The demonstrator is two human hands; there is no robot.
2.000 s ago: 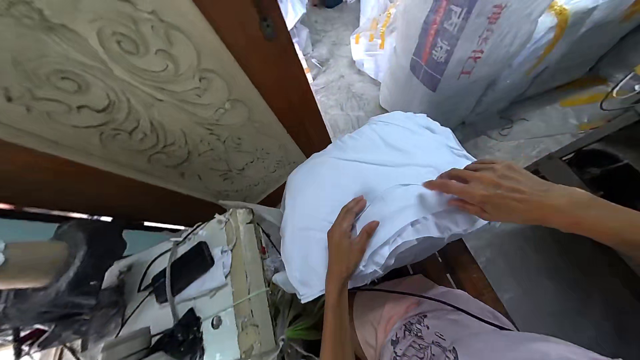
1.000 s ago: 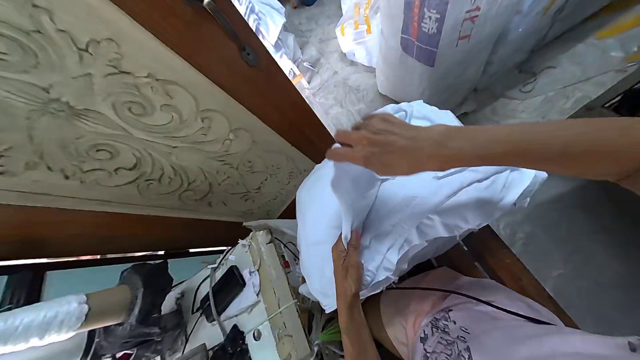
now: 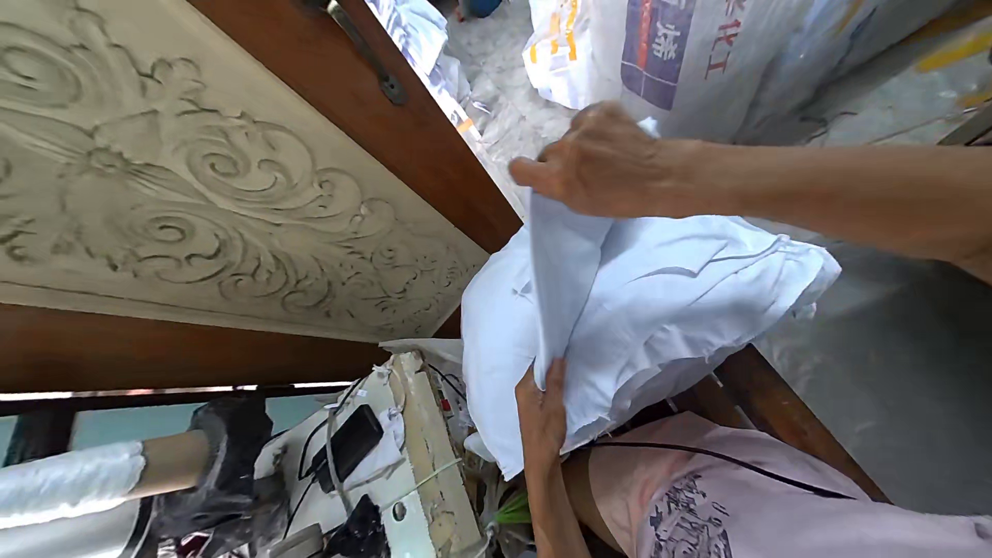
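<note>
A pile of white fabric (image 3: pixel 666 294) lies over my lap, beside a carved door panel. My right hand (image 3: pixel 601 159) is raised above its far part, fingers closed on the edge of a lifted white cloth (image 3: pixel 566 263). That cloth stretches down to my left hand (image 3: pixel 542 403), which pinches its near end between thumb and fingers. Folded and raw-looking edges of the pile show at its right side. What lies beneath the pile is hidden.
At left stands a door with a carved panel (image 3: pixel 217 178) and metal handle (image 3: pixel 368 54). A worn white table (image 3: pixel 411 480) at lower left holds a black phone (image 3: pixel 353 446), cables and a roll (image 3: pixel 77 473). Large woven sacks (image 3: pixel 697 70) stand on the floor beyond.
Two seconds ago both hands rested on the pile. My right hand has since lifted part of a cloth and moved farther away from me, while my left hand holds its near end.
</note>
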